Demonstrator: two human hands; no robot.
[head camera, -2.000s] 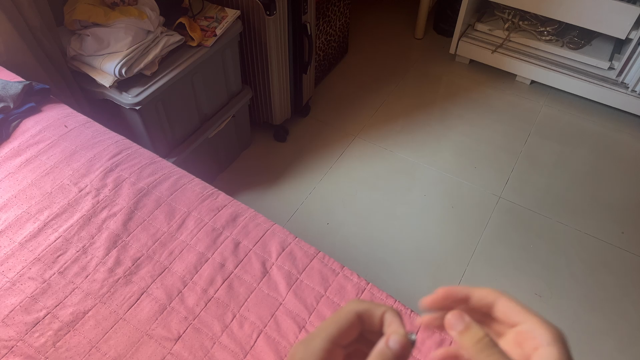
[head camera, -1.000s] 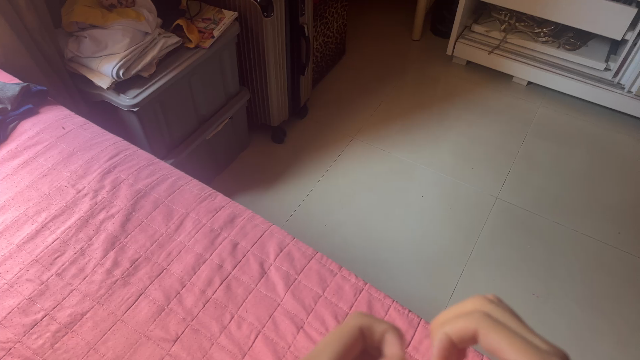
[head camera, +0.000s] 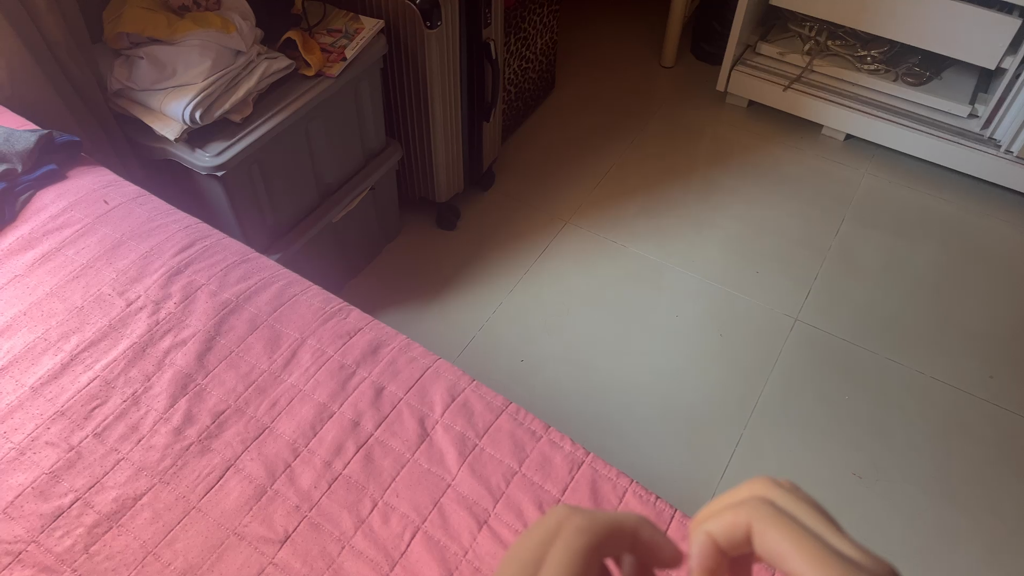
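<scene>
At the bottom edge of the head view, my left hand (head camera: 588, 540) is over the edge of a pink quilted bedspread (head camera: 264, 400), its fingers curled toward the right. Close beside it, with the fingertips almost meeting, is my right hand (head camera: 784, 528), fingers bent downward. Both hands are blurred and cut off by the frame. The fingertips are partly hidden, so whether something small is between them cannot be told.
Beyond the bed stand stacked grey plastic bins (head camera: 304, 120) with folded clothes (head camera: 192, 72) on the lid. A ribbed suitcase (head camera: 436, 104) on casters is beside them. A white cabinet (head camera: 864, 120) stands on the tiled floor (head camera: 640, 320) at upper right. Dark clothing (head camera: 32, 164) lies on the bed.
Both hands have moved lower and are more cut off by the bottom edge. Two seconds ago a small item showed at the left fingertips; it is not visible now.
</scene>
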